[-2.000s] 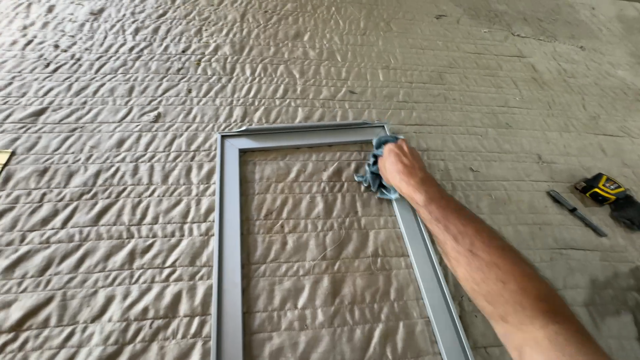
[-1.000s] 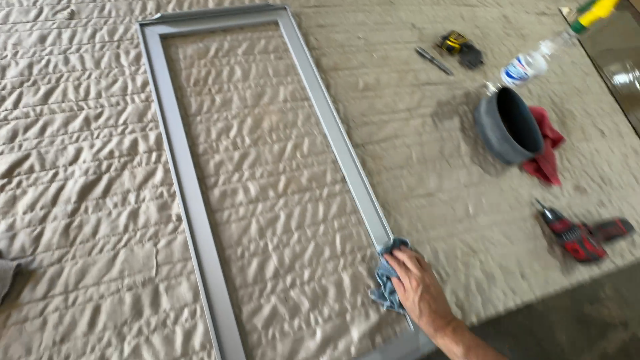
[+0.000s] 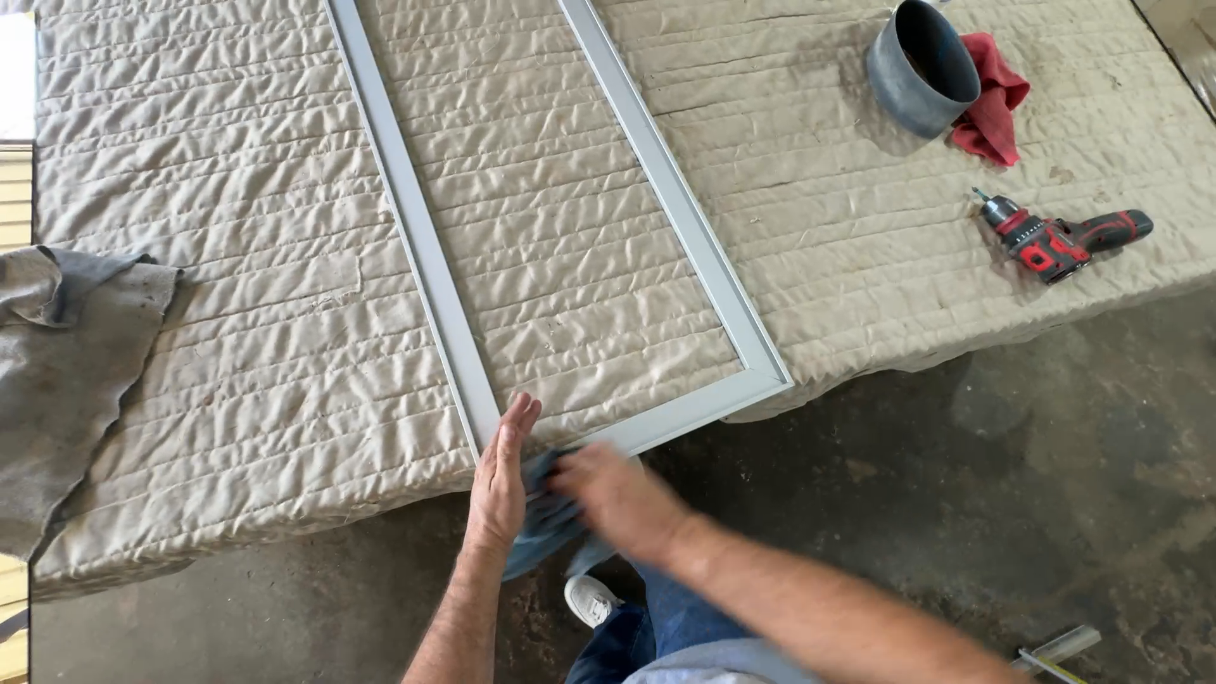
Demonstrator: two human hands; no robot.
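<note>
A grey metal frame point(image 3: 703, 407) lies on a beige quilted blanket point(image 3: 570, 313), its near end at the blanket's edge. My left hand point(image 3: 503, 475) rests upright against the frame's near left corner, fingers extended and close together, holding nothing that I can see. Blurred by motion, my right hand point(image 3: 617, 494) grips a blue cloth point(image 3: 546, 527) at the near rail, just right of my left hand. Part of the cloth hangs below the frame's edge.
At the right lies a red and black cordless drill point(image 3: 1050, 249). Beyond it, a dark grey round container point(image 3: 902, 90) rests beside a red cloth point(image 3: 993, 104). A grey cloth point(image 3: 76, 380) lies at the left. Concrete floor point(image 3: 855, 494) shows below the blanket's edge.
My right hand and the blue cloth have moved from the frame's far right corner, down the right rail, to its near end. My left hand has come into view. The view has shifted toward the near edge.
</note>
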